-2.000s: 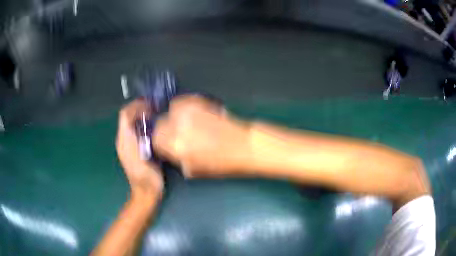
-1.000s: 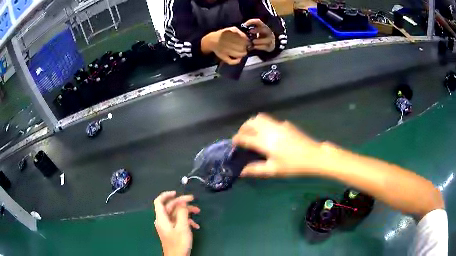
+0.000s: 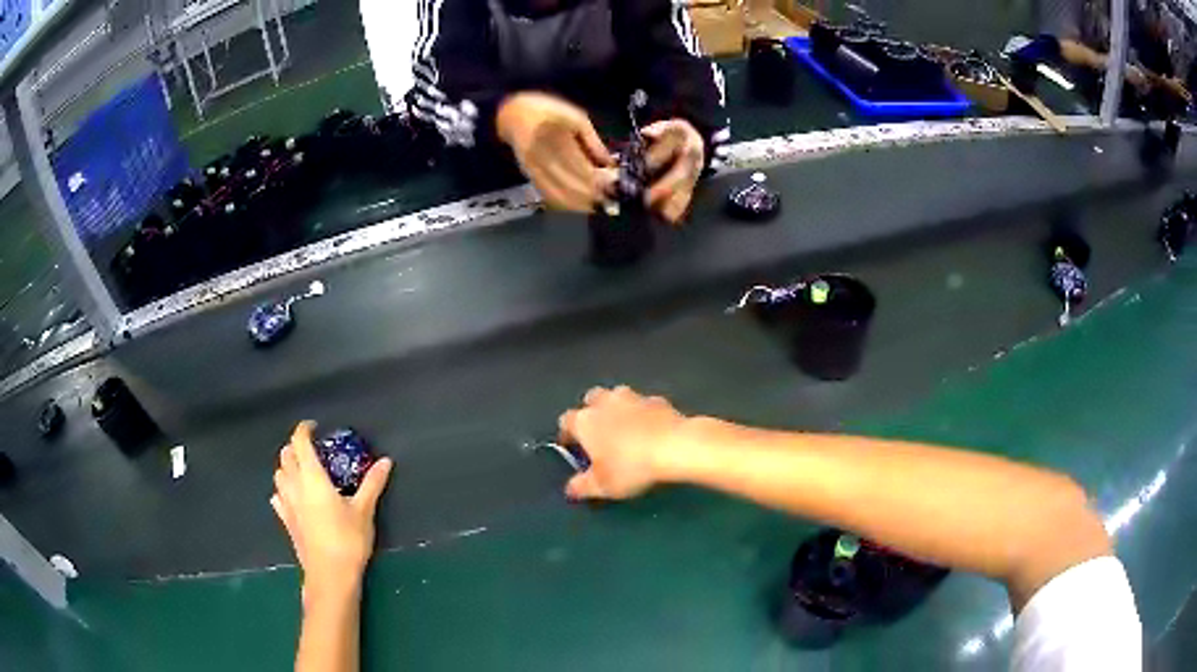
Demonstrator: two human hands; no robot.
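Observation:
My left hand (image 3: 324, 509) has its thumb and fingers around a round blue circuit board (image 3: 344, 460) on the dark belt. My right hand (image 3: 621, 442) is curled low over the belt near its front edge. A white lead (image 3: 567, 456) shows at its fingertips; what is under the fingers is hidden. A black housing (image 3: 834, 341) stands on the belt with a wired board and a green spot at its top. More black housings (image 3: 817, 607) stand on the green worktop, partly behind my right forearm.
A person opposite holds a wired part over a black housing (image 3: 620, 236). Other boards (image 3: 271, 322) (image 3: 754, 200) and a housing (image 3: 122, 415) are on the belt (image 3: 460, 335). A white slip (image 3: 179, 461) lies at left. A blue tray (image 3: 906, 103) is across the line.
My left hand has moved left onto the board. My right hand has moved left and down. The blurred clear-and-blue item is gone from mid-belt, and a housing with a board now stands farther right.

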